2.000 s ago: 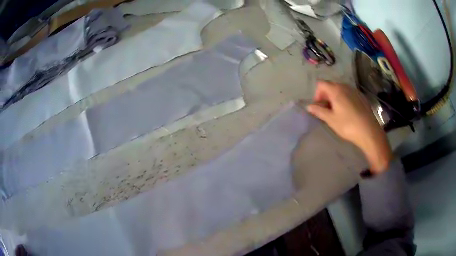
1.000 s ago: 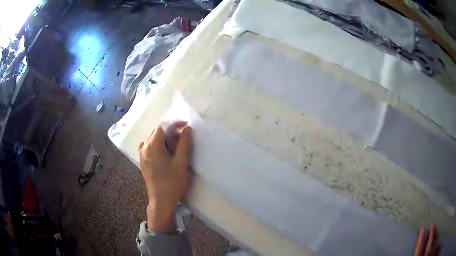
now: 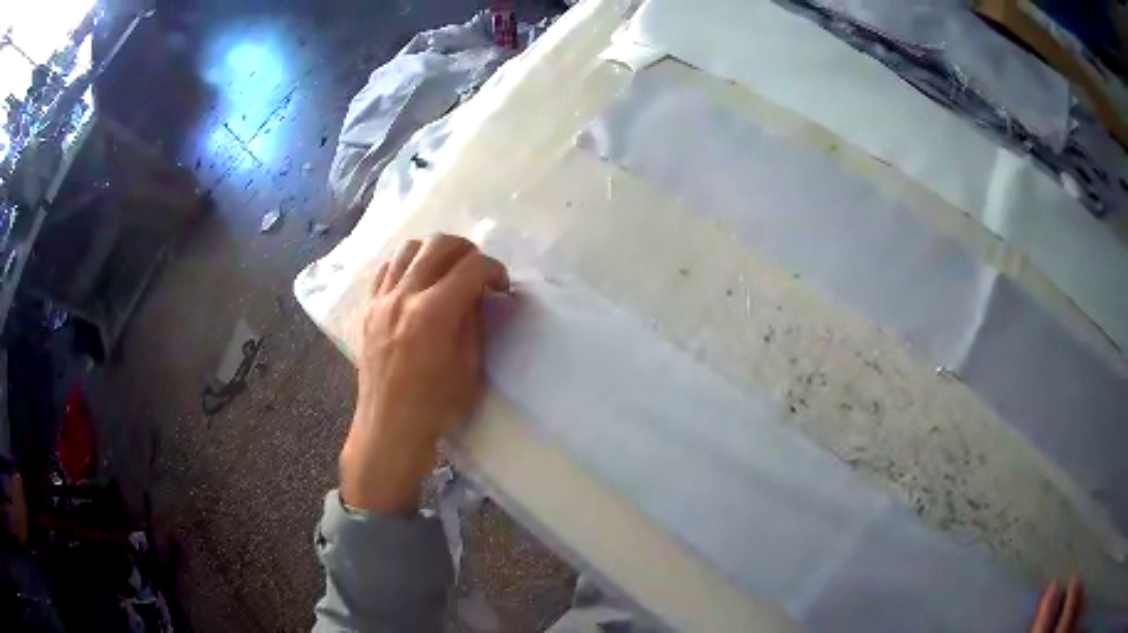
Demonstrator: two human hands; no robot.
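Note:
A long pale grey-lilac fabric piece (image 3: 693,445) lies along the near side of the cream table cover (image 3: 606,519). My left hand (image 3: 427,334) is at its left end, fingers curled over the end and pinching it. My right hand (image 3: 1058,608) is cut off by the bottom edge at the right; only fingertips show, on or beside the piece, and its grip cannot be told. A second grey-lilac piece (image 3: 792,198) with a crosswise crease lies beyond, and a white interfacing strip (image 3: 866,118) lies behind it.
Dark lint specks (image 3: 884,433) lie on the cover between the grey pieces. A rumpled grey stack (image 3: 990,62) with dark edges is at the far right. White cloth (image 3: 408,93) is heaped beyond the table's left edge. The speckled floor (image 3: 272,495) shows at left.
The view has swung from the table's right end to its left end. Since one second ago, my left hand has moved slightly up and the lifted corner of the piece is lower.

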